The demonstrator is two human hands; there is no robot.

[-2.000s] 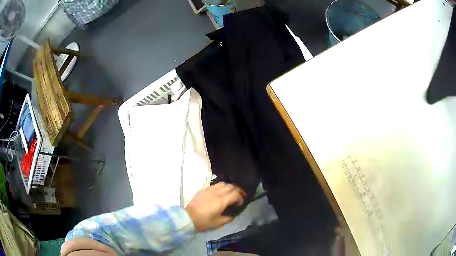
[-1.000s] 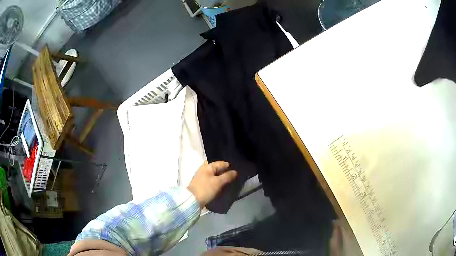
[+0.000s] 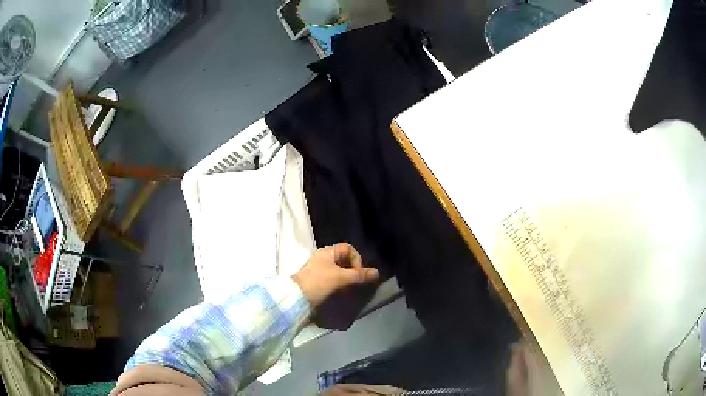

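Long black cloth panels point(image 3: 356, 178) lie draped over a white slatted basket or stool point(image 3: 232, 151), beside the table. Pale cut pieces point(image 3: 236, 224) lie on its left part. My left hand point(image 3: 334, 272) is over the lower edge of the black panels, fingers curled and thumb pointing right. Whether cloth is pinched between the fingers is not clear. A blurred, skin-toned patch point(image 3: 520, 373) at the table's edge, low in the picture, may be my right hand; its fingers cannot be made out.
The white table point(image 3: 557, 155) with wooden edge and printed ruler marks fills the right side. Another black piece point(image 3: 673, 77) lies on it at the upper right. A wooden stool point(image 3: 77, 162) stands far left, a bluish round bin point(image 3: 517, 27) behind the table.
My left hand has moved slightly up, and its fingers have changed pose at the cloth's edge. The lower edge of the black cloth has shifted. The table appears further left in view.
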